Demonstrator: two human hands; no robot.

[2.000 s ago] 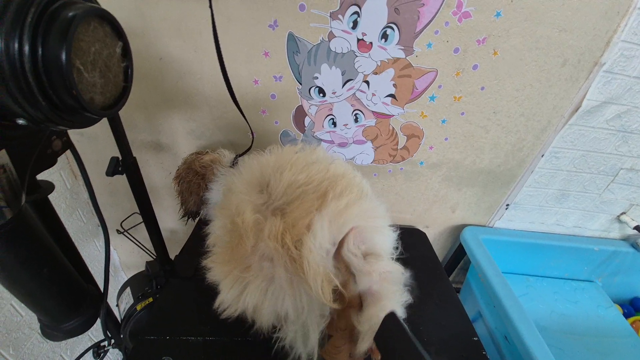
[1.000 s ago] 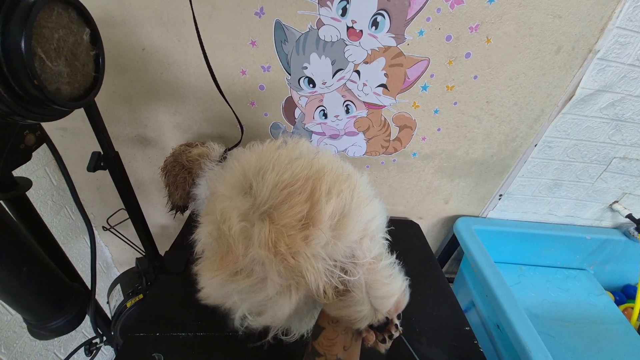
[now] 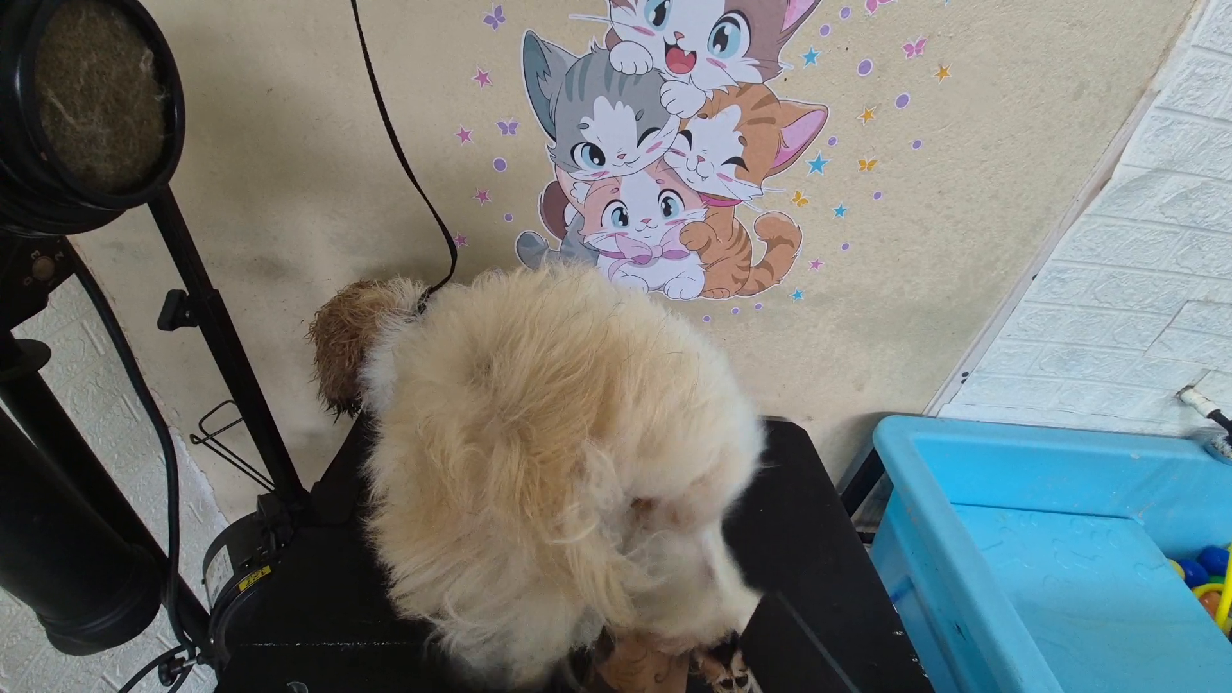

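A fluffy cream-coloured dog (image 3: 549, 433) stands on a black table (image 3: 818, 558), its rump towards me and its brown, damp-looking head fur (image 3: 346, 337) at the far left. At the bottom edge, what looks like my left hand (image 3: 640, 664), with dark patterns on the skin, is closed at a raised hind leg beside the paw pads (image 3: 727, 671). Its fingers are mostly hidden by fur and the frame edge. A flat black piece (image 3: 794, 645), perhaps a dryer nozzle, points at the leg from the lower right; what holds it is out of view. My right hand is not in view.
A black stand dryer (image 3: 96, 106) with a fur-clogged round grille, its pole (image 3: 226, 356) and a cable are on the left. A black strap (image 3: 404, 164) runs down to the dog's neck. A light blue plastic tub (image 3: 1068, 549) with coloured balls is at the right. Cat stickers (image 3: 664, 154) decorate the wall behind.
The paw has been raised, its pads first showing one second ago. The flat black piece has come into fuller view by the leg, and the dog's rear has shifted.
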